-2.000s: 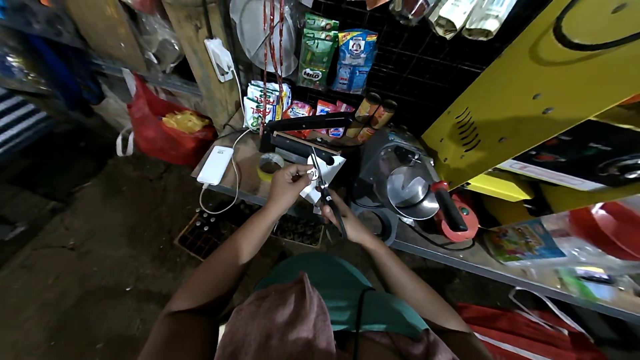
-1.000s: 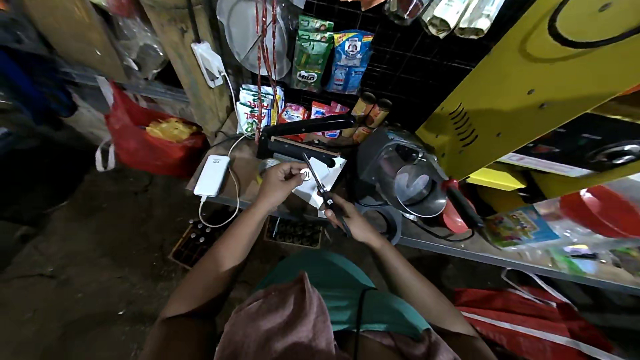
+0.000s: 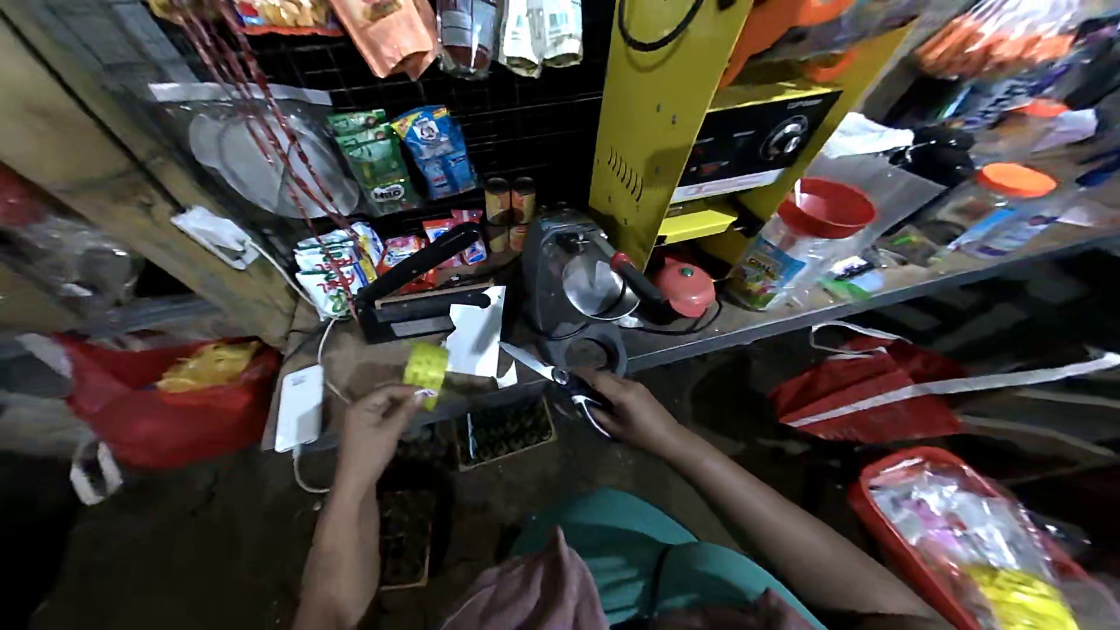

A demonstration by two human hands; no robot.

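Note:
My left hand [image 3: 382, 418] is at the front edge of the counter, its fingers closed on a small piece at the lower end of a yellow roll of tape or labels [image 3: 426, 372]. What that small piece is, I cannot tell. My right hand [image 3: 623, 404] grips scissors [image 3: 573, 385] by their dark handles, the blades pointing up and left. Just left of the blade tips lies a cut sheet of white paper [image 3: 477, 337], partly under a black long-armed tool [image 3: 429, 315], with a small white scrap [image 3: 507, 376] beside it.
A white power bank [image 3: 299, 409] with a cable lies at the counter's left end. A grey sealing machine [image 3: 573, 280] and a red round object [image 3: 685, 288] stand behind my right hand. Red bags [image 3: 175, 402] flank the counter. A yellow metal cabinet [image 3: 652, 131] rises behind.
My hands have moved apart; earlier they were together, with the scissors at a small white piece in my left hand. The view has swung to the right.

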